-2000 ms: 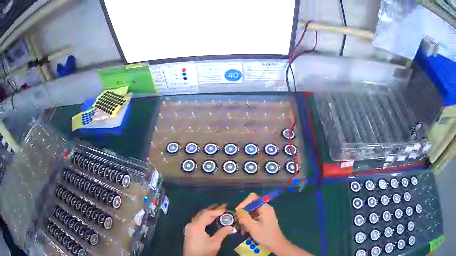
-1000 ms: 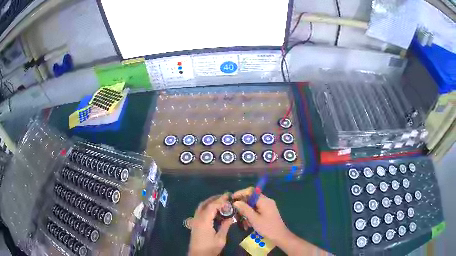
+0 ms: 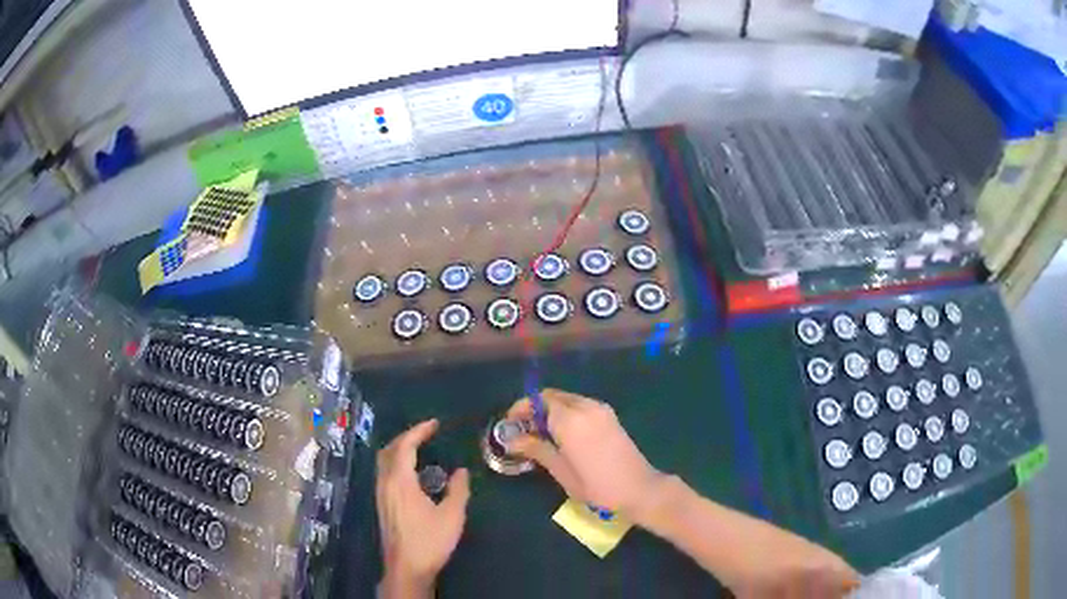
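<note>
My right hand [image 3: 591, 451] holds the blue pen tool [image 3: 536, 404] and has its fingertips on a round component [image 3: 508, 433] with a black rim and pale centre. A shiny silver-gold ring [image 3: 510, 466] shows around and under that component. My left hand [image 3: 419, 515] is left of it, thumb and fingers apart. A small dark round piece [image 3: 434, 479] shows between them; whether it touches the hand is unclear. A pale-yellow sticker sheet [image 3: 593, 530] with blue dots lies below my right hand, which partly covers it.
The centre tray [image 3: 456, 217] with flat discs is behind my hands. Left trays [image 3: 275, 468] hold discs in tight rows. The right tray [image 3: 995, 404] holds a grid of discs. Ribbed empty trays [image 3: 819, 176] stand rear right. A thin red lead [image 3: 573, 220] crosses the centre tray.
My left hand has come away from the component and opened to the left. My right hand is now over the component with the ring showing around it. The view has shifted, so the trays appear higher.
</note>
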